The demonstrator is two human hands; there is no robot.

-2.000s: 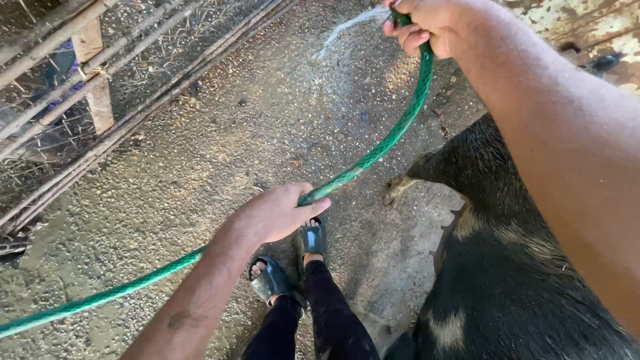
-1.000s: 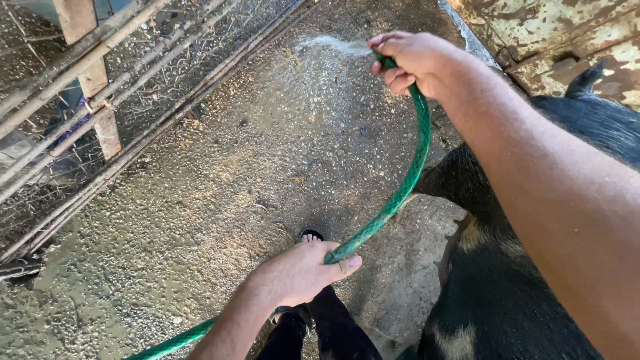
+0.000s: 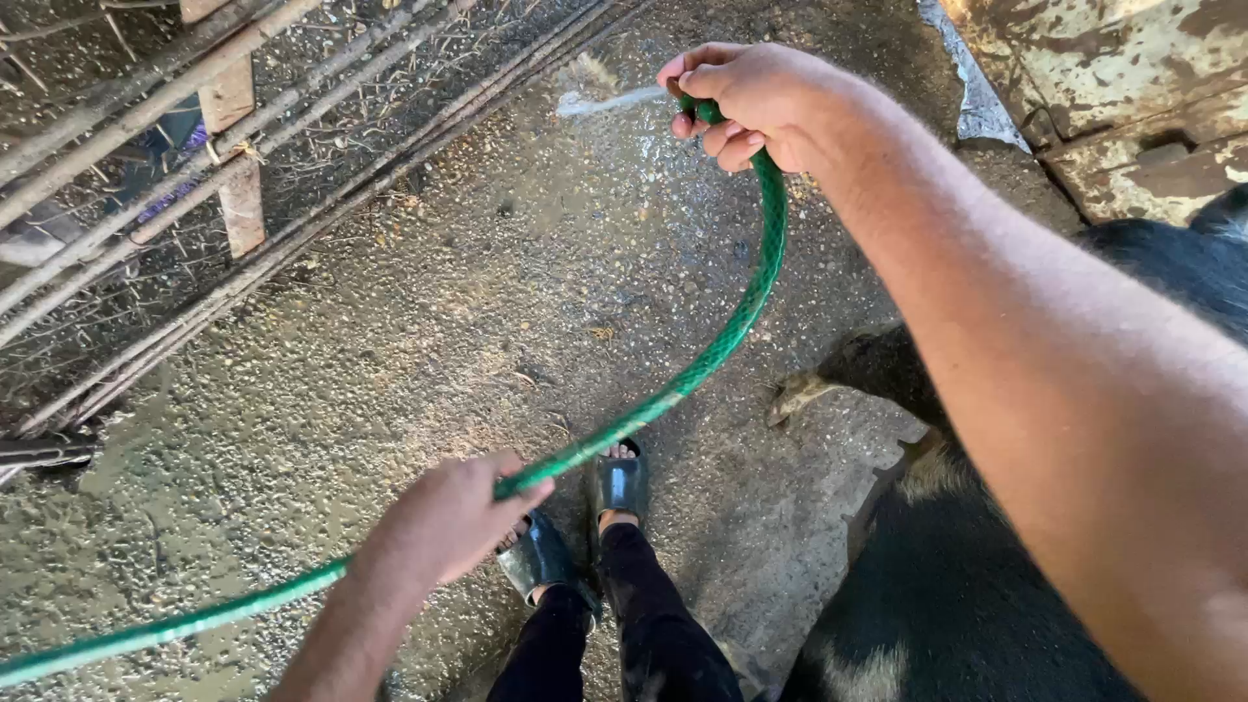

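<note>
A green garden hose (image 3: pixel 726 336) curves from the lower left up to the top centre. My right hand (image 3: pixel 756 102) is closed around it near its outlet end, with the fingers at the opening. A thin water jet (image 3: pixel 612 100) leaves the end toward the left and meets the wet, grainy floor (image 3: pixel 390 370). Lower down, my left hand (image 3: pixel 453 517) grips the hose's middle stretch, above my feet. Part of the hose is hidden behind my left wrist.
A black, hoofed animal with pale patches (image 3: pixel 965 575) is at the right, its leg (image 3: pixel 809 390) reaching toward the middle. Metal bars and wire mesh (image 3: pixel 185 185) line the upper left. Rusty sheet metal (image 3: pixel 1121 88) stands top right. My slides (image 3: pixel 621 483) are on the floor.
My left hand has moved left and away from my right hand since a second ago. The animal's leg, hidden then, shows again. Water flows in all frames.
</note>
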